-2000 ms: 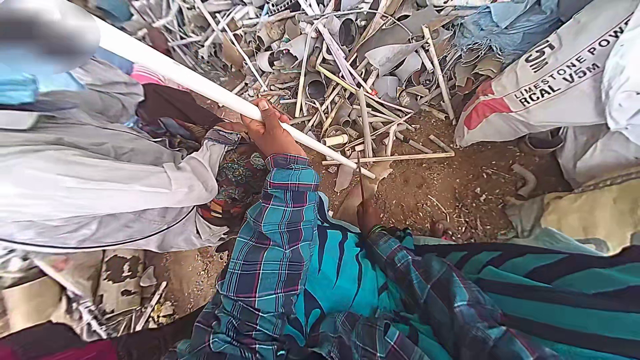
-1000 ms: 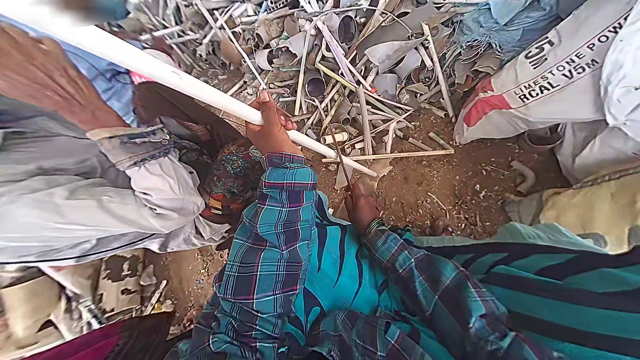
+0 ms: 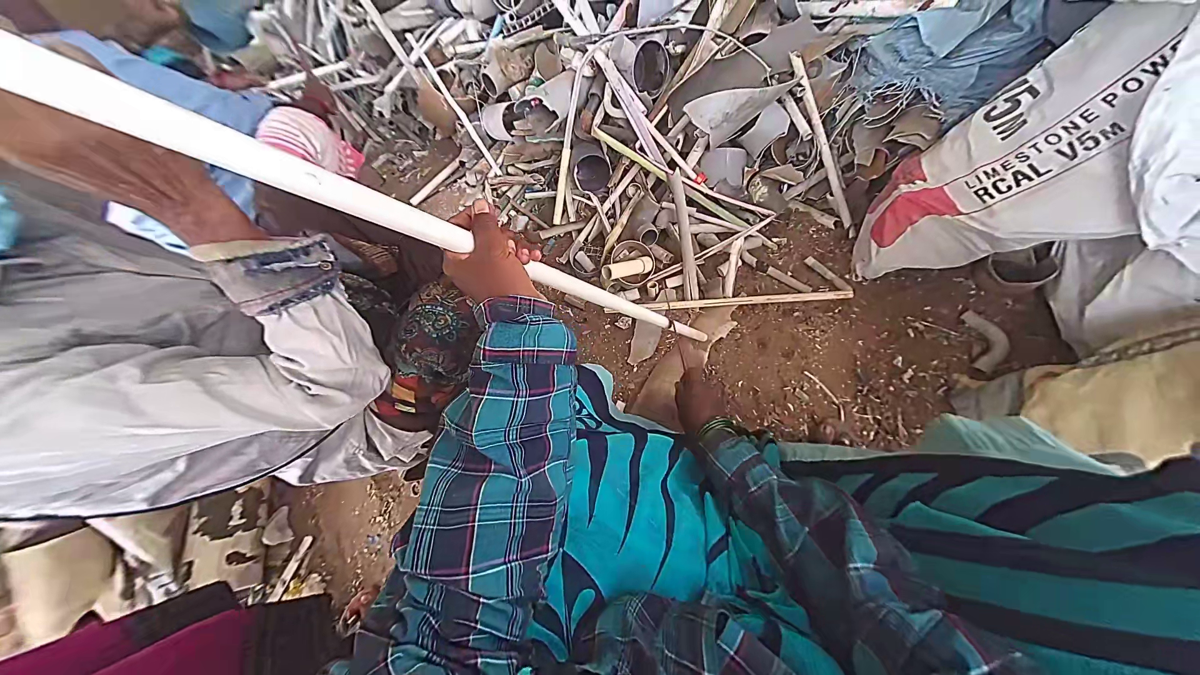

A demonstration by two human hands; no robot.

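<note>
My left hand is closed around a long white plastic pipe, which slants from the upper left down to the ground near the middle. A dark band or cut line crosses the pipe close to its lower tip. Just below that tip is my right hand, fingers toward the pipe, beside a flat tan piece. Whether my right hand holds anything cannot be told; earlier frames show a thin blade-like tool there.
Scrap pipes and broken plastic pieces are heaped ahead. A printed white sack lies at the right. At the left another person's arm and pale clothing are close beside the pipe. A curved pipe piece rests on the soil.
The thin tool seen rising from my right hand to the pipe no longer shows plainly. My left hand stays on the pipe. The other person's arm has come into view at the left since the first frame.
</note>
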